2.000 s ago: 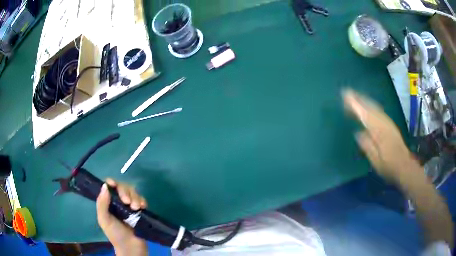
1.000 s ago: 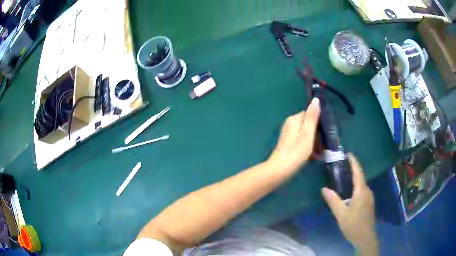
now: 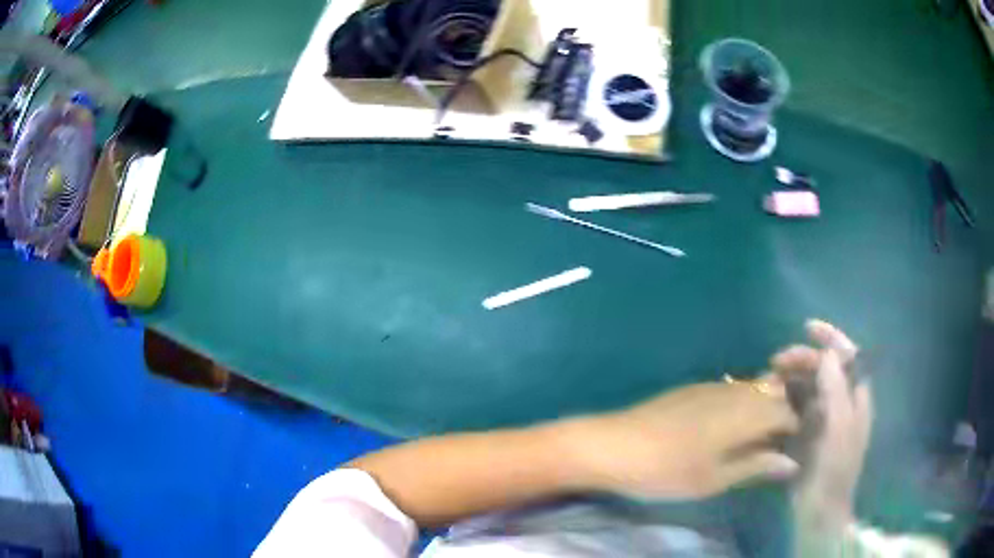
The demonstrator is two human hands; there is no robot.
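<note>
My left hand (image 3: 714,436) reaches in from the lower left and meets my right hand (image 3: 834,436) at the right part of the green mat (image 3: 360,229). Both are blurred. Something dark shows between them, too unclear to name, so their grip cannot be told. The tweezers (image 3: 638,201), a thin white stick with thickened ends (image 3: 605,229) and a plain white plastic stick (image 3: 537,288) lie on the mat left of my hands. The dark tool with white bands and the red-tipped cutters cannot be made out.
A white board (image 3: 360,125) at the back holds a cardboard box (image 3: 480,96) of black loops. Right of it are a clear cup (image 3: 744,82) and a pink-white piece (image 3: 792,204). Black clips (image 3: 947,205) lie far right. A yellow-orange tape roll (image 3: 136,270) and small fan (image 3: 52,174) are left.
The view has swung left, so the mat's items appear further right. The dark tool and cutters, held in both hands a second ago, no longer show clearly. My hands are now together.
</note>
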